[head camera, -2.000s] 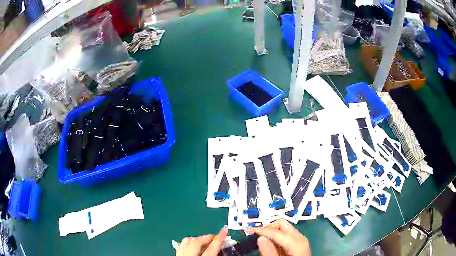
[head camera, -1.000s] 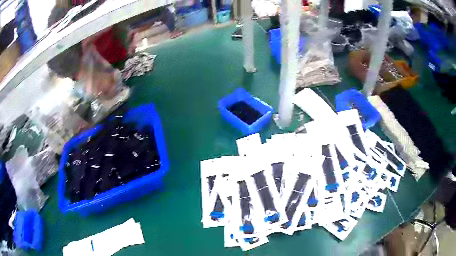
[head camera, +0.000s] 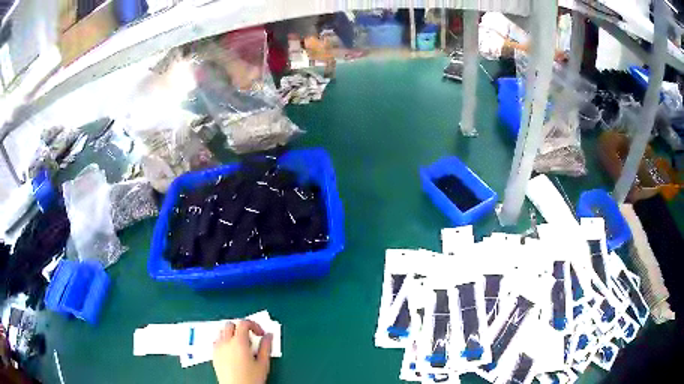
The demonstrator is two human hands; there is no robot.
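Note:
My left hand [head camera: 241,354] lies on the right part of a small fanned stack of white empty sleeves [head camera: 161,340], its fingers bent on the top sleeve; whether it grips one is not clear. A blue mark shows on the stack left of the hand. My right hand is not in view. A large blue bin [head camera: 247,276] heaped with loose black straps [head camera: 251,217] stands behind the stack. A large overlapping heap of filled white sleeves [head camera: 469,322] with dark panels and blue print lies at the right.
A small blue bin [head camera: 459,190] with dark parts stands beside a white shelf post [head camera: 526,120]. Other small blue bins stand at the left [head camera: 78,291] and behind the filled heap [head camera: 604,217]. Clear plastic bags [head camera: 259,127] lie back left. A pale row of strips [head camera: 646,259] runs far right.
The view has swung left, so the bench things sit further right. A second ago no hand showed; now my left hand is on the empty sleeves. Both hands showed two seconds ago, around a dark strap.

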